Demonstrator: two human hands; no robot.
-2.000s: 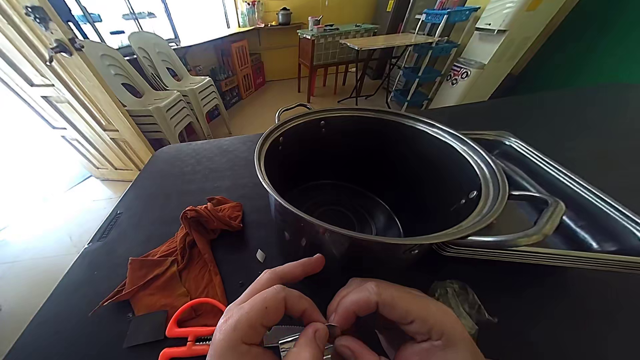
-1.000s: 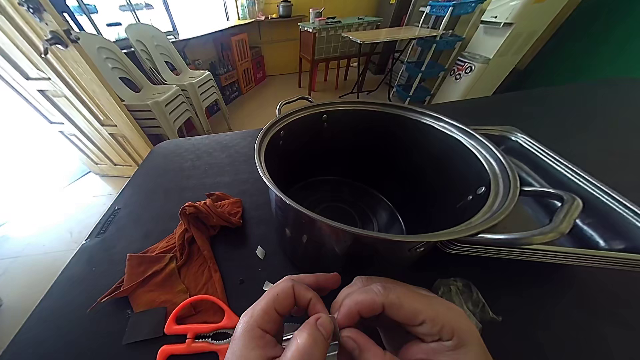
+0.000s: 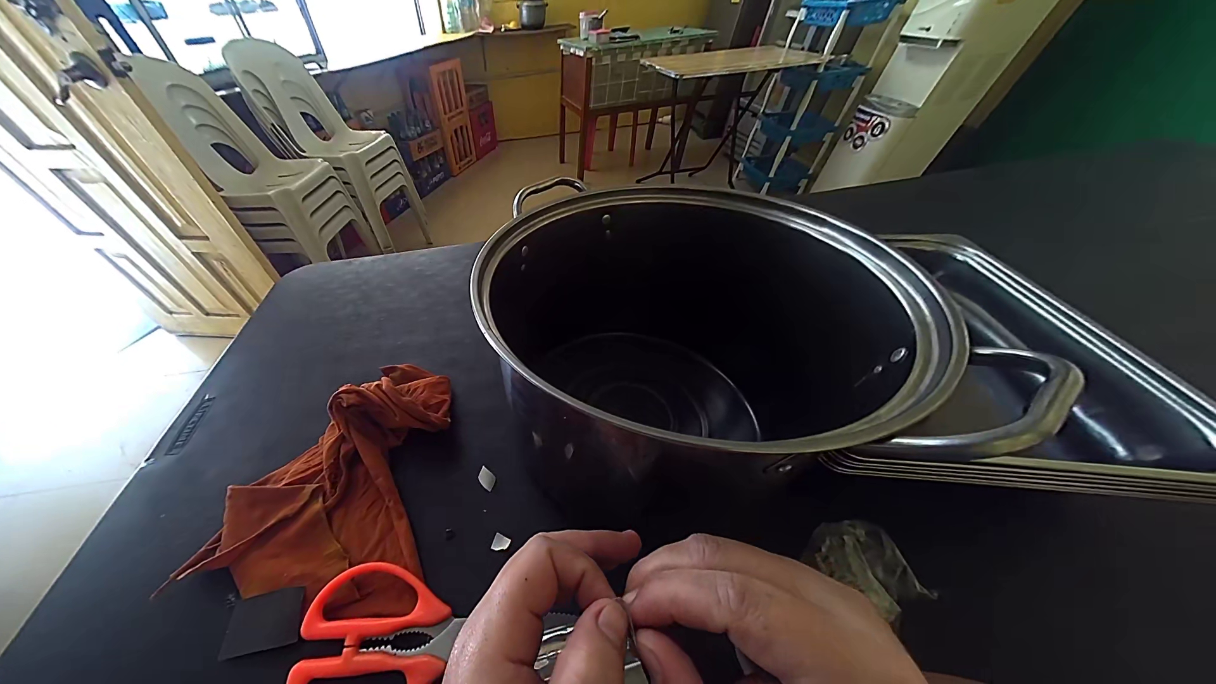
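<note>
At the bottom of the head view, my left hand (image 3: 551,608) and my right hand (image 3: 760,608) meet at the fingertips. Between them they pinch a small thin object (image 3: 627,608), mostly hidden by the fingers. A shiny metallic item (image 3: 556,646) shows below my left fingers; its kind is unclear. Kitchen scissors with orange handles (image 3: 375,627) lie left of my left hand, their blades partly hidden behind it. Two small white scraps (image 3: 486,478) (image 3: 501,542) rest on the black table (image 3: 361,294). A large metal pot (image 3: 722,427) stands just beyond my hands.
An orange-brown cloth (image 3: 361,475) lies at left, with a dark flat square (image 3: 263,623) beside the scissors. A clear plastic bag (image 3: 860,565) holds greenish material right of my hands. Stacked metal trays (image 3: 1073,313) sit right of the pot. White plastic chairs (image 3: 313,180) stand beyond the table.
A second white scrap now lies nearer my hands, where only one showed two seconds ago. My raised left index finger has come down toward the other fingers.
</note>
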